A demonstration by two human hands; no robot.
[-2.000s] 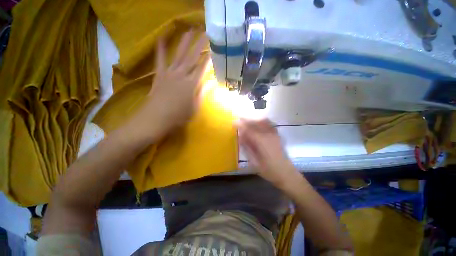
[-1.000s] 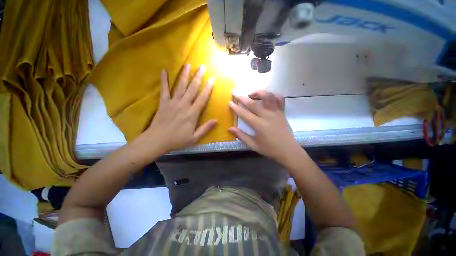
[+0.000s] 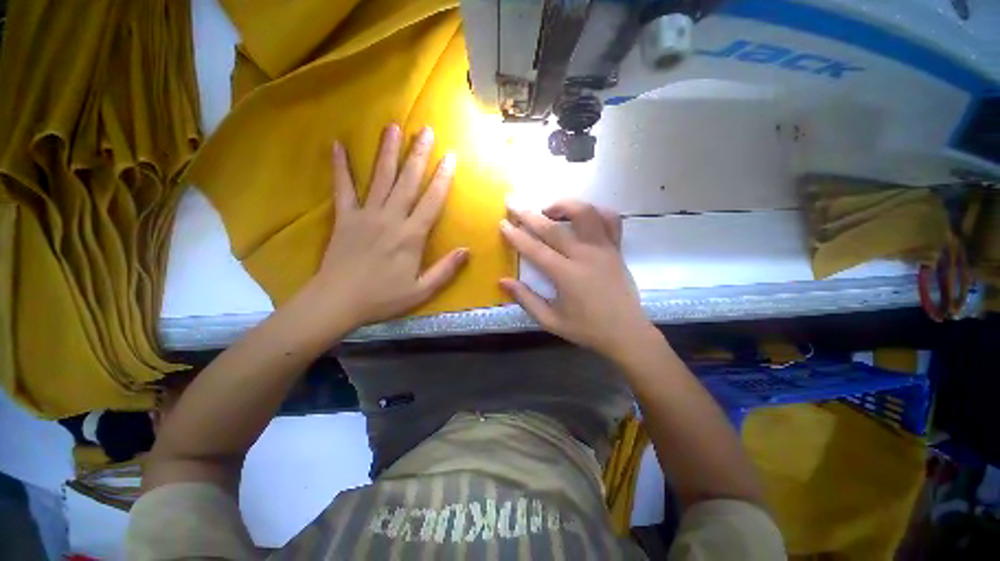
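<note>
A mustard fabric panel lies on the white table and runs up to the lit needle area of the white sewing machine. My left hand lies flat on the panel with fingers spread. My right hand rests at the panel's right edge, fingertips on the edge, thumb apart from the fingers. The presser foot and needle are lost in the lamp's glare.
A stack of folded mustard pieces hangs at the left table edge. Small mustard strips lie at the right, beside red-handled scissors. A blue crate with mustard cloth stands below right. White sheets lie beside the lap.
The panel has moved up and away under the machine head since the oldest frame. My left hand has shifted slightly left since one second ago. My right hand has barely moved since then.
</note>
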